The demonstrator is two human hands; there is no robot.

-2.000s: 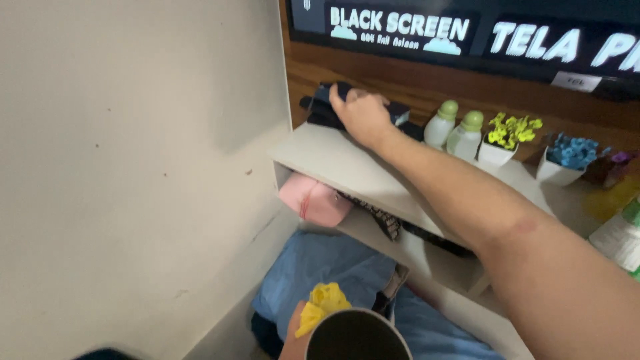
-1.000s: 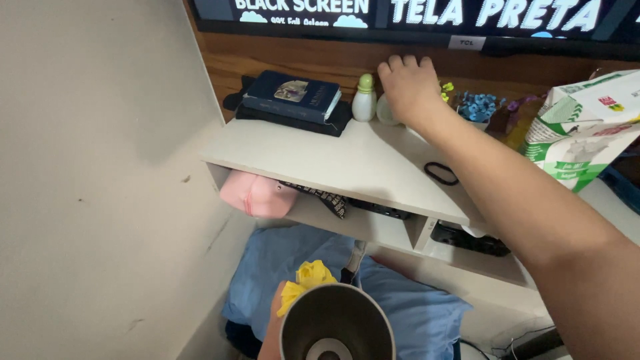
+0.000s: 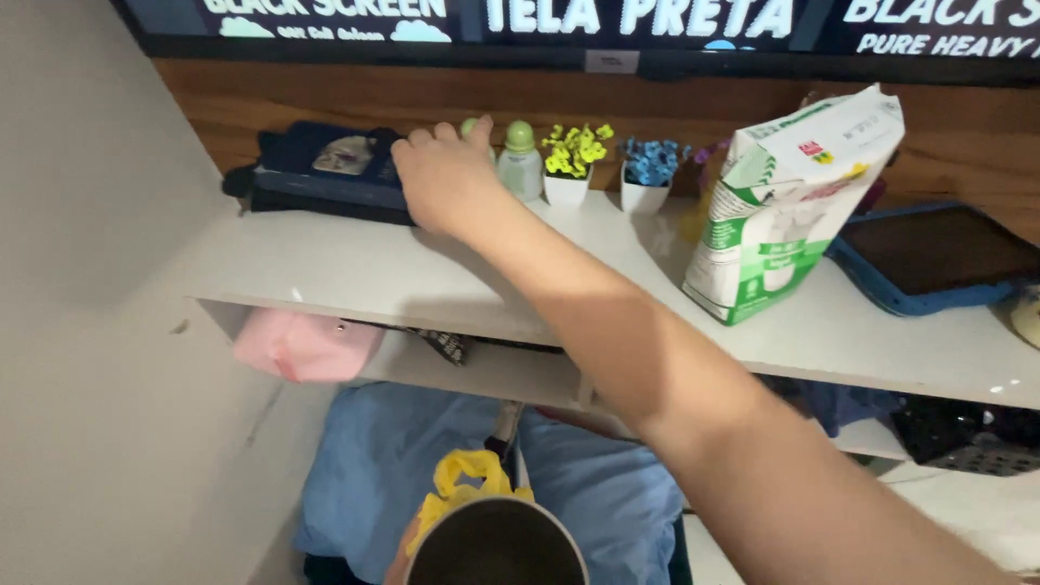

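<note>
My right hand [image 3: 447, 175] reaches over the white shelf, its fingers at a green-capped bottle [image 3: 478, 134] that it mostly hides; whether they grip it cannot be told. A second green-capped bottle [image 3: 520, 162] stands just right of it. Left of the hand lies a dark blue book [image 3: 325, 179] on a black item. My left hand [image 3: 404, 556], mostly hidden, is low in the view beside a dark-bottomed round container [image 3: 497, 544] and a yellow cloth or bag [image 3: 467, 479]. A knife-like handle [image 3: 504, 435] sticks up behind the container.
Small pots with yellow flowers [image 3: 569, 166] and blue flowers [image 3: 647, 175] stand near a white-green carton [image 3: 792, 211]. A blue-cased tablet [image 3: 934, 252] lies at right. The television [image 3: 609, 61] is above, a pink cap [image 3: 305, 345] on the lower shelf [image 3: 512, 378], and blue pillows [image 3: 390, 447] below.
My right hand was on the dark book, then moved right to the green-capped bottles, and is now at the left one, beside the book. The carton and tablet show more fully as the view shifts right.
</note>
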